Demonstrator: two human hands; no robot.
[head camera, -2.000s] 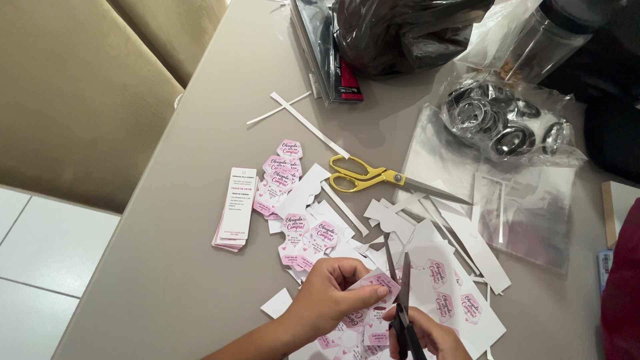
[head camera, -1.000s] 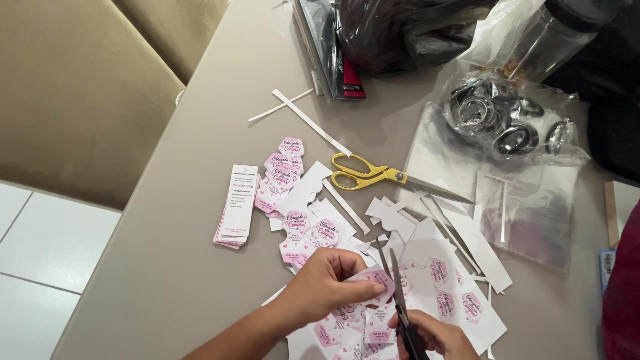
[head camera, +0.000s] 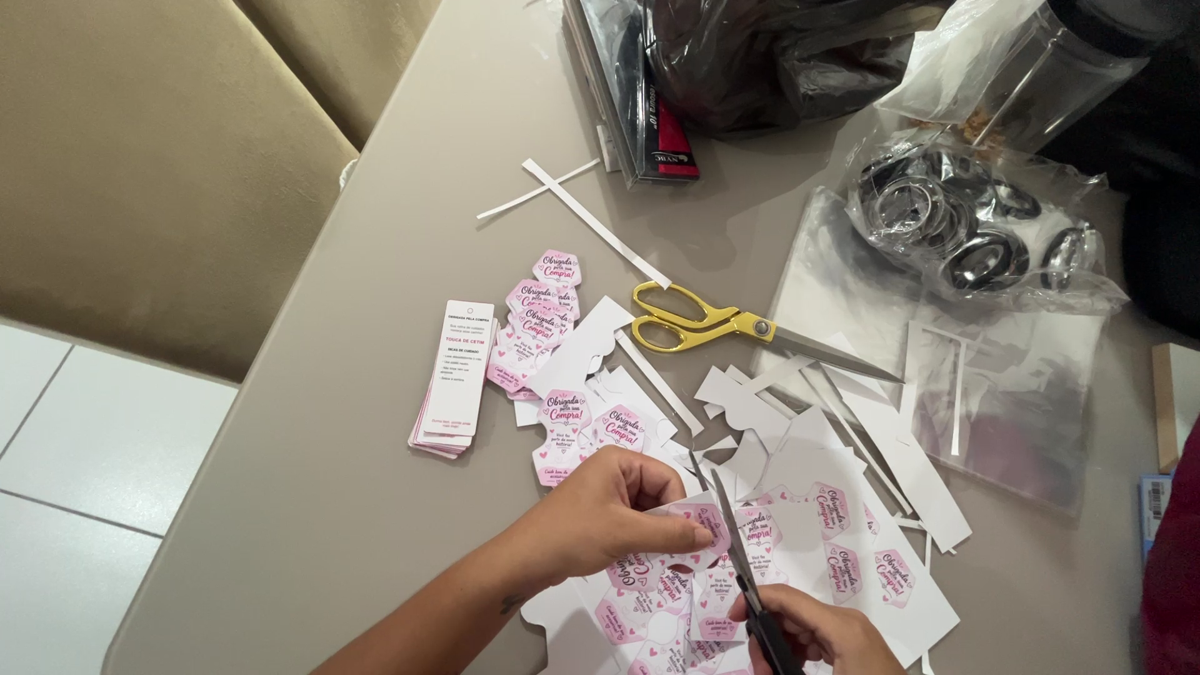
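Between the thumb and fingers of my left hand (head camera: 614, 516) is a pink and white printed paper tag (head camera: 698, 525). My right hand (head camera: 816, 633) grips black-handled scissors (head camera: 741, 544), whose parted blades stand at the tag's right edge. Beneath both hands lie printed sheets (head camera: 844, 525) and cut-out pink tags (head camera: 619, 427). More pink tags (head camera: 534, 323) overlap farther up on the left, beside a stack of long white printed cards (head camera: 455, 380). Gold-handled scissors (head camera: 717, 323) rest above the paper, blades pointing right.
White paper strips (head camera: 595, 220) and offcuts (head camera: 656, 380) lie on the table (head camera: 366, 375). A clear bag of black and metallic rings (head camera: 975, 220) sits on clear plastic sleeves (head camera: 1012, 412) at right. Along the back are a black plastic bag (head camera: 787, 56) and a flat black-and-red package (head camera: 670, 131).
The held tag has turned in my left hand, and the scissors in my right hand have shifted around its edge. The other things on the table look unchanged.
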